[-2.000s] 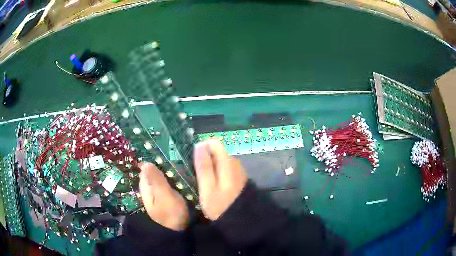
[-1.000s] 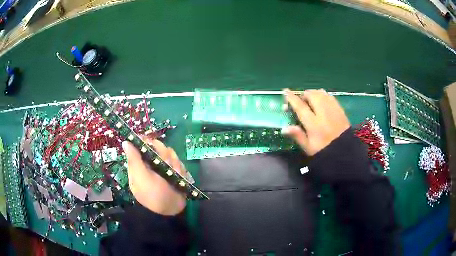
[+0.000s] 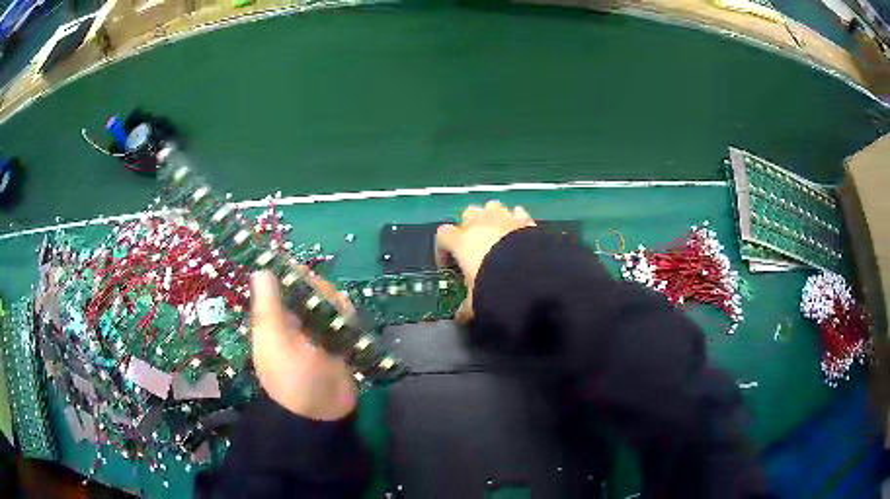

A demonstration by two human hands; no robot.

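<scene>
My left hand (image 3: pixel 298 356) holds a long narrow green PCB strip (image 3: pixel 232 226) with a row of pale components. The strip slants from the hand up and left over the wired heap, and is blurred. My right hand (image 3: pixel 478 244) is at the upper black plate (image 3: pixel 410 246), with its fingers bent down over the right part of other green PCB strips (image 3: pixel 405 292). The sleeve hides their right end. I cannot tell whether the fingers grip them. The lower black plate (image 3: pixel 449 429) lies in front of them.
A tangled heap of wired boards (image 3: pixel 156 283) is at left. Red wire leads (image 3: pixel 683 268) lie right of centre, with another bundle (image 3: pixel 837 326) far right. A panel stack (image 3: pixel 788 210) leans near a cardboard box (image 3: pixel 870 195). A black round unit (image 3: pixel 141 141) sits beyond the white line.
My right hand has moved left and come down onto the strips, which were spread wider and one lifted a second ago. My left hand still holds its strip at a similar slant.
</scene>
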